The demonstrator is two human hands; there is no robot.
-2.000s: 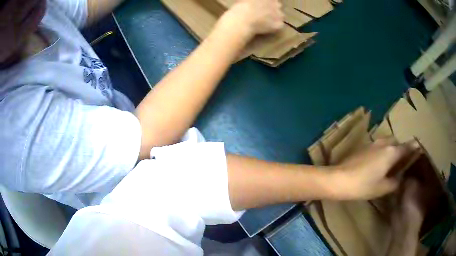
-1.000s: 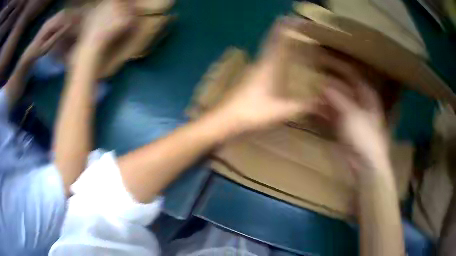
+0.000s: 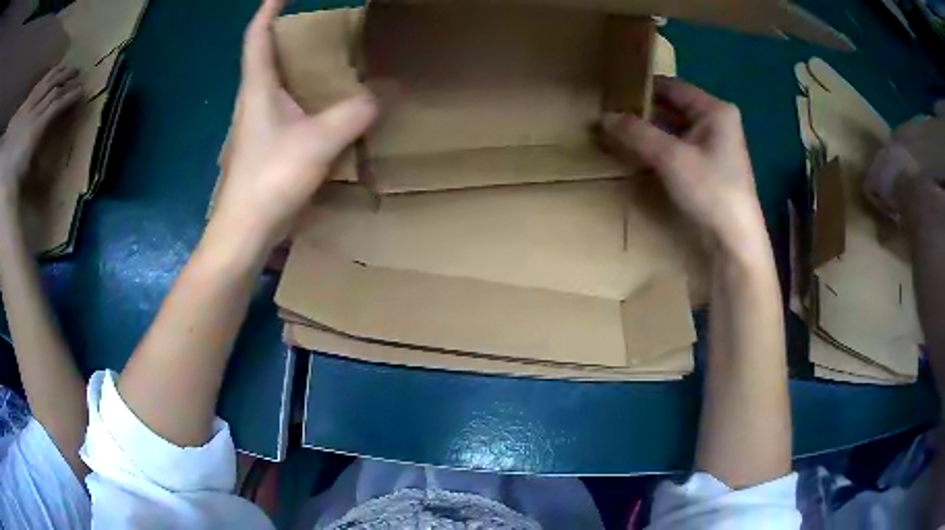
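Observation:
A part-folded brown box [image 3: 487, 98] is held above the stack of blanks, its right end wall standing up and its large back panel cut off by the top edge. My left hand [image 3: 295, 140] holds its left end, thumb on the side flap. My right hand [image 3: 689, 150] holds its right end, thumb at the wall's lower corner and fingers behind. The stack of blanks [image 3: 456, 300] lies beneath, near the table's front edge, its near strip and right flap creased upward.
The dark-green table [image 3: 497, 419] has a seam at the left. Another stack of blanks [image 3: 860, 311] lies at the right beside another person's hand [image 3: 899, 181]. More sheets [image 3: 88, 135] lie at the left under another person's hand [image 3: 41, 114].
The view has turned right and levelled onto the stack. My hands, blurred and close together before, now hold the part-folded box at its two ends.

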